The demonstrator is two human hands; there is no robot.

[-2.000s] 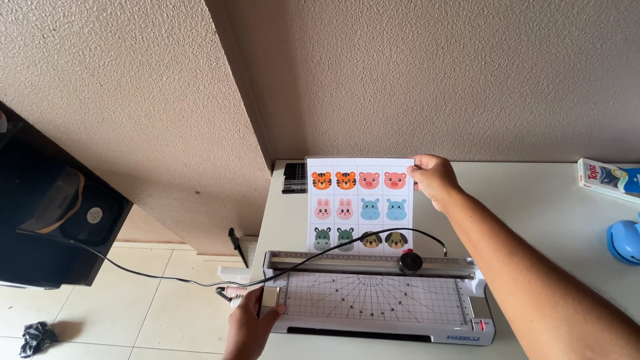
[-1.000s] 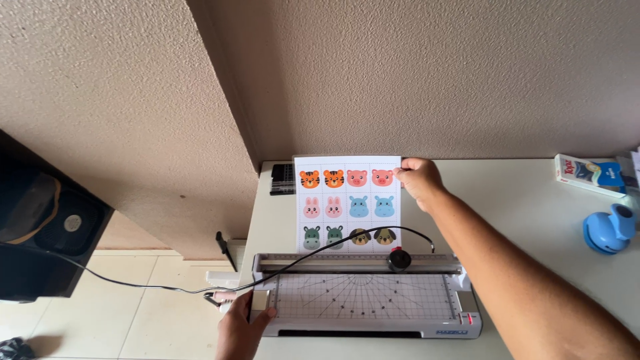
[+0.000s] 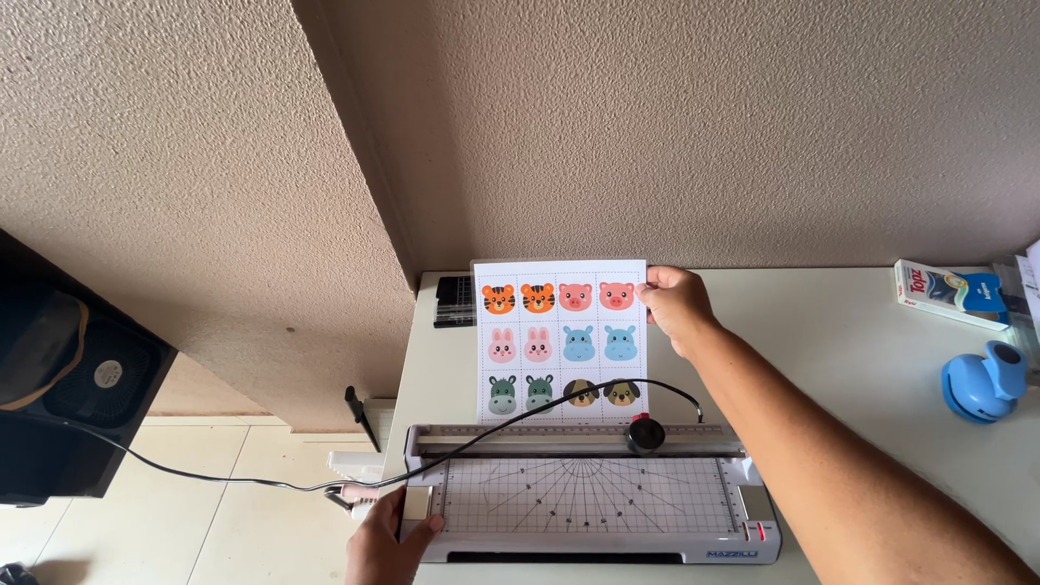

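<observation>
A white sheet printed with animal faces (image 3: 561, 349), edged by a clear film at its left and top, stands behind a white laminator with a built-in paper trimmer (image 3: 585, 496). The sheet's lower edge is hidden at the machine's back. My right hand (image 3: 674, 305) pinches the sheet's upper right edge between thumb and fingers. My left hand (image 3: 396, 532) grips the machine's left end, thumb on top. A round black trimmer knob (image 3: 646, 435) sits on the rail toward the right. Red lights glow at the machine's front right. A black cord (image 3: 479, 443) arcs over the machine and the sheet's lower part.
On the white table (image 3: 780, 325) lie a Topz box (image 3: 951, 294) and a blue craft punch (image 3: 983, 382) at right. A black gridded item (image 3: 455, 302) is partly behind the sheet. A textured wall (image 3: 650, 130) rises behind. A dark appliance (image 3: 73, 374) stands at left.
</observation>
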